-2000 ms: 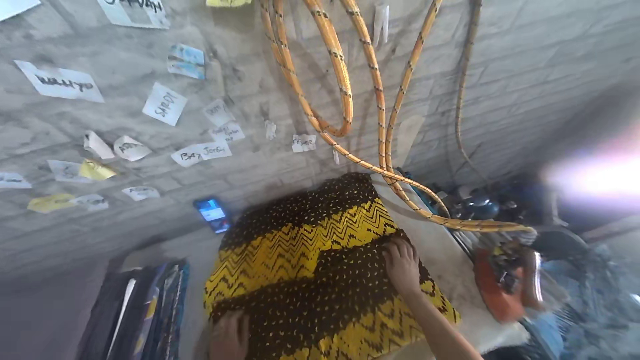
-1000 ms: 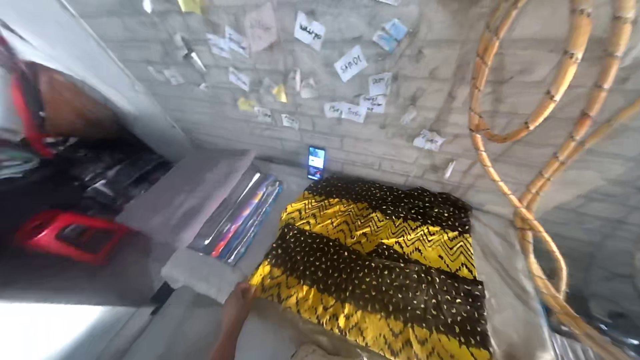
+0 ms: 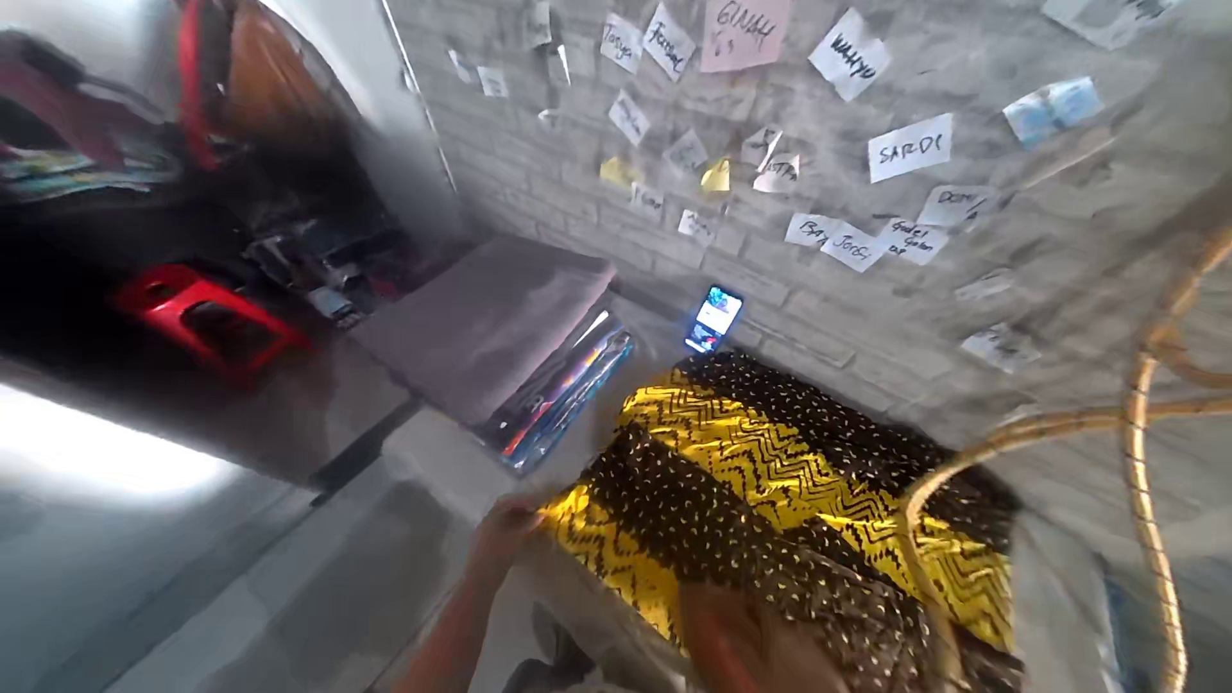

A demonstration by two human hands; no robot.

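Note:
A dark brown and yellow patterned cloth (image 3: 712, 491) lies spread on a pale surface against the wall. At its near left corner, my left hand (image 3: 515, 520) pinches the yellow edge. Low in the view, my right hand (image 3: 731, 635) is blurred over the near part of the cloth; its fingers are not clear. A lit smartphone (image 3: 714, 320) leans by the wall just behind the cloth's far left corner. Left of the cloth is a stack of folded fabrics (image 3: 568, 385), some in plastic, beside a flat grey-mauve cover (image 3: 491, 322).
Orange striped hoses (image 3: 1141, 462) hang at the right, one loop crossing in front of the cloth. Paper notes with handwriting (image 3: 910, 147) are stuck on the grey brick wall (image 3: 789, 289). A red plastic stool (image 3: 217, 318) stands at the left, near dark clutter.
The view has swung far to the left. My left hand has come to the cloth's near left corner. My right hand, earlier flat on the cloth's right part, is now blurred at its near edge.

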